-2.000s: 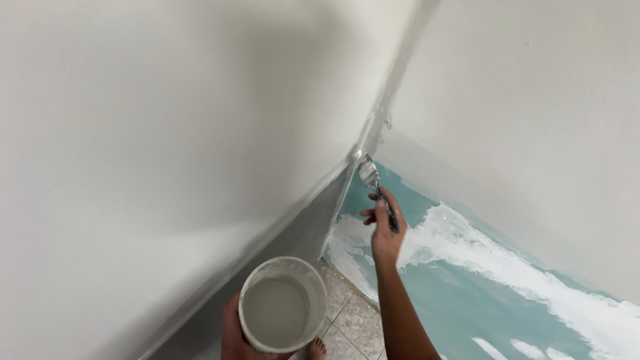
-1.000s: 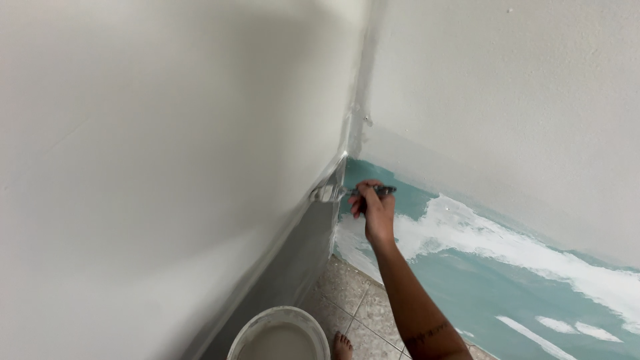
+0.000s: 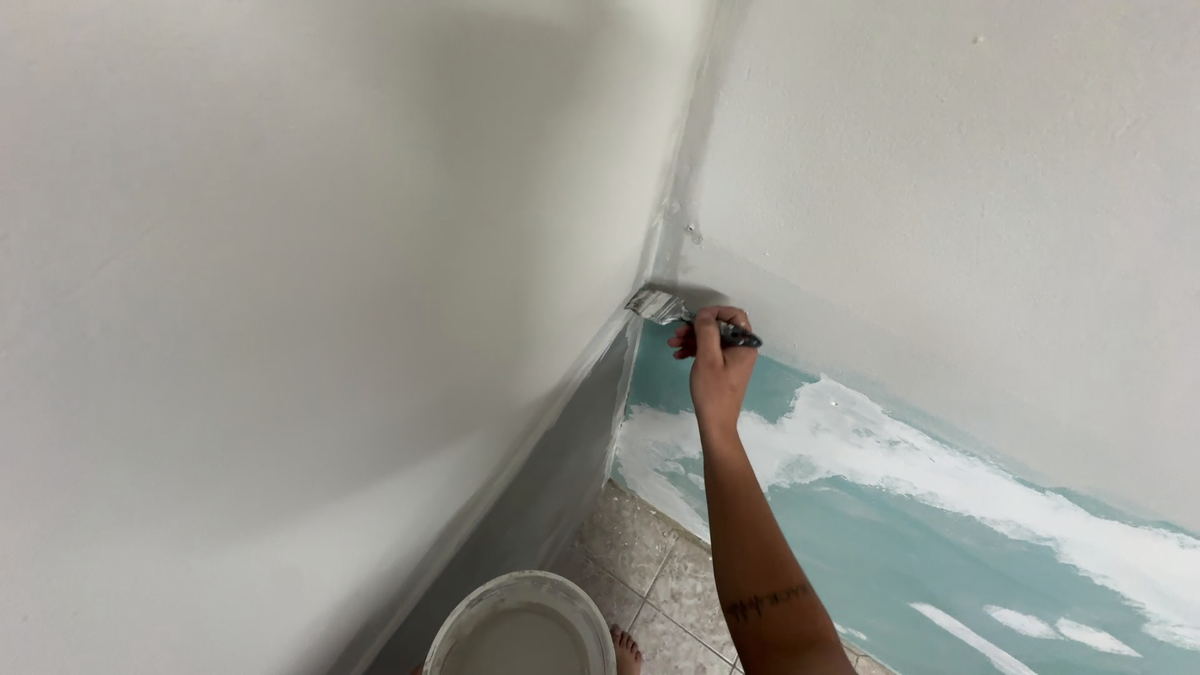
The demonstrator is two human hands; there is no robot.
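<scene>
My right hand [image 3: 720, 361] grips the dark handle of a paintbrush [image 3: 661, 307]. Its paint-coated bristles touch the wall corner, at the top edge of the grey lower band [image 3: 544, 469] on the left wall. At the bottom edge is a round tub of pale grey paint [image 3: 525, 633], its rim smeared with paint. Only a sliver of my left hand [image 3: 417, 670] shows at the tub's left side; its fingers are hidden.
Right of the corner, the wall's lower part is teal [image 3: 872, 534] with white patches, below a pale upper part [image 3: 937, 206]. A bare foot [image 3: 626, 649] stands on the tiled floor [image 3: 680, 591] beside the tub.
The brush has gone from the corner to the grey band's sloping top edge, then back to the corner. The tub sits lower in view than two seconds ago, and less of my left hand shows.
</scene>
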